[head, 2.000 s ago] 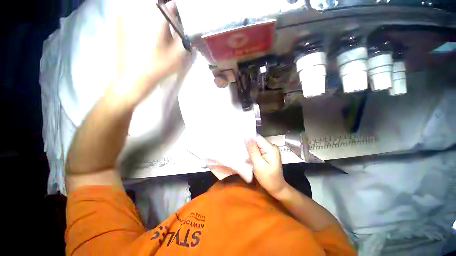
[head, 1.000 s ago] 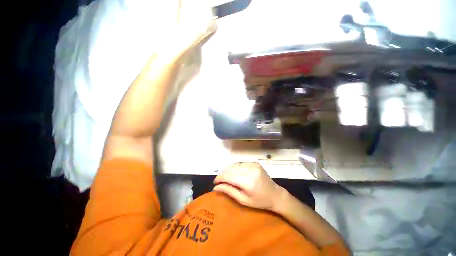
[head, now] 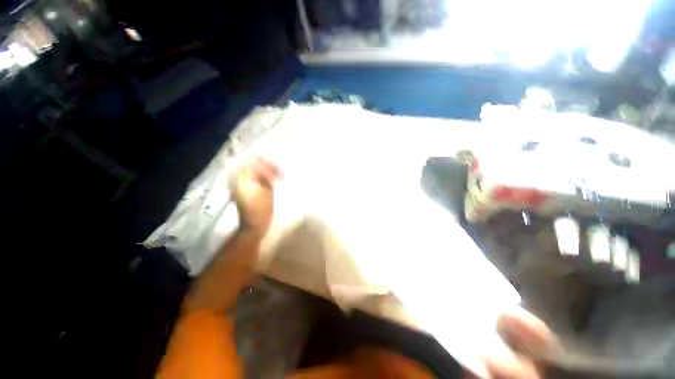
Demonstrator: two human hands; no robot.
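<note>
A white fabric panel [head: 422,252], overexposed, stretches from the white fabric pile [head: 200,215] on the left down to the lower right. My left hand [head: 255,192] is on the pile's left part, blurred, with fingers bent; whether it pinches cloth cannot be told. My right hand [head: 518,344], blurred near the bottom edge, is shut on the panel's near right end. The sewing machine head [head: 585,166] is at the right, white with a red label. Its needle area cannot be made out.
White tension dials [head: 599,243] stand below the machine head at the right. A blue surface [head: 414,89] runs behind the fabric. The pale table edge [head: 292,270] shows under the fabric. The left side is dark. Bright glare fills the upper right.
The view has swung left, so the machine sits farther right. My right hand has left my shirt front and now holds fabric. A wide white panel now spans between the hands.
</note>
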